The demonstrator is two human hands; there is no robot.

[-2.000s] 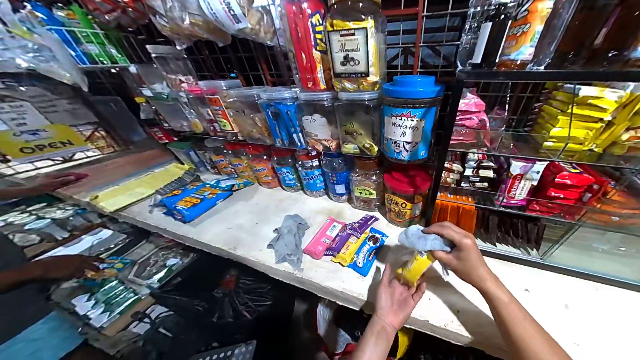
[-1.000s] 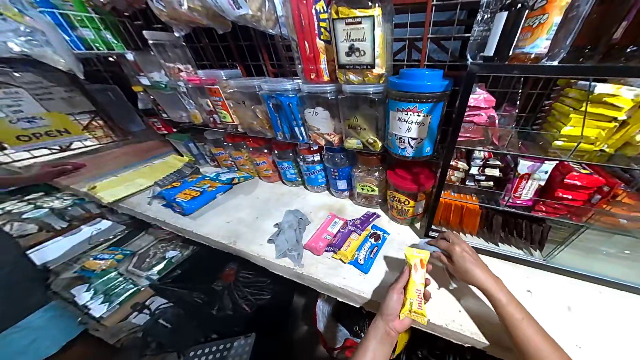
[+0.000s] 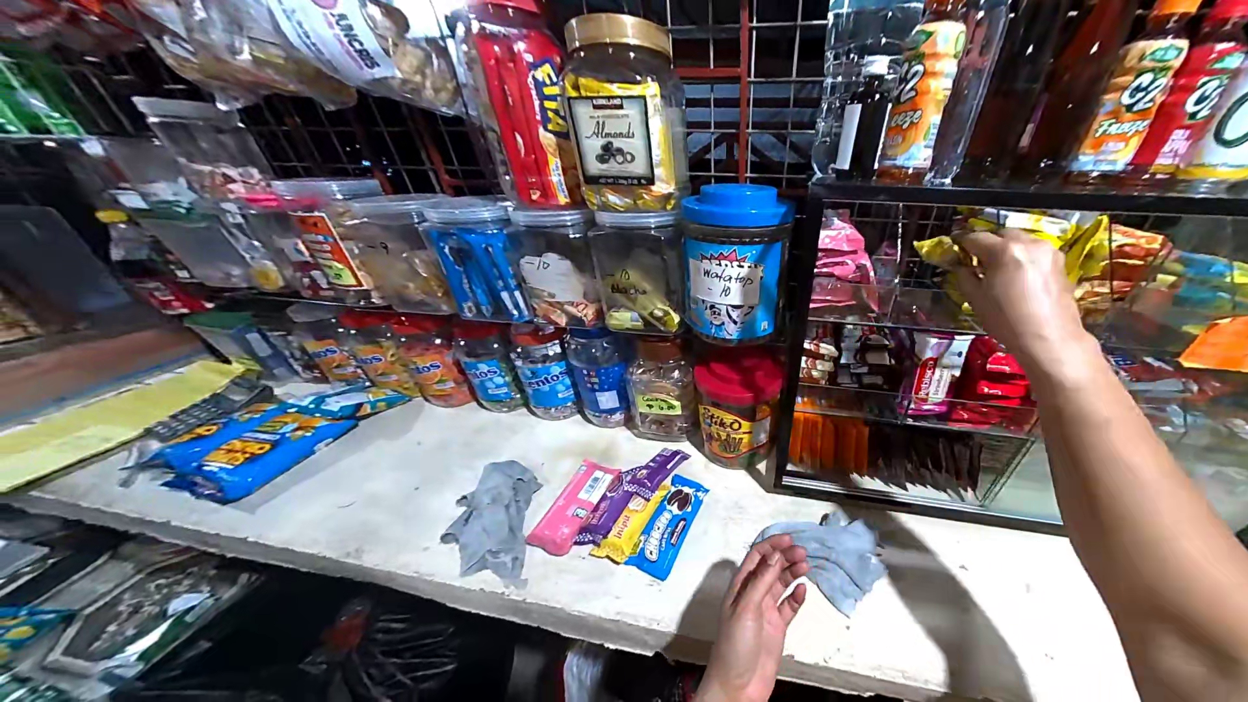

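Observation:
My right hand (image 3: 1019, 283) reaches into the shelf at the right, its fingers at a yellow snack packet (image 3: 946, 253) among other yellow packets; whether it grips one is hard to see. Low in the middle, my left hand (image 3: 759, 609) holds nothing, fingers half spread, beside a crumpled grey cloth (image 3: 834, 558) on the white counter. Left of it lie a blue-wrapped snack (image 3: 670, 526), a yellow one (image 3: 629, 527), a purple one (image 3: 634, 492) and a pink packet (image 3: 573, 507), overlapping one another. A second grey cloth (image 3: 492, 519) lies to their left.
Lidded candy jars (image 3: 551, 375) line the counter's back, with plastic tubs (image 3: 639, 273) above them. Blue snack packs (image 3: 258, 444) and a yellow sheet (image 3: 107, 419) lie at the left. The black-framed shelf (image 3: 795, 390) stands at the right with bottles (image 3: 926, 88) on top.
My right hand has moved from the counter up into the shelf. The yellow-wrapped bar has left my left hand. The cloth that was in my right hand now lies on the counter.

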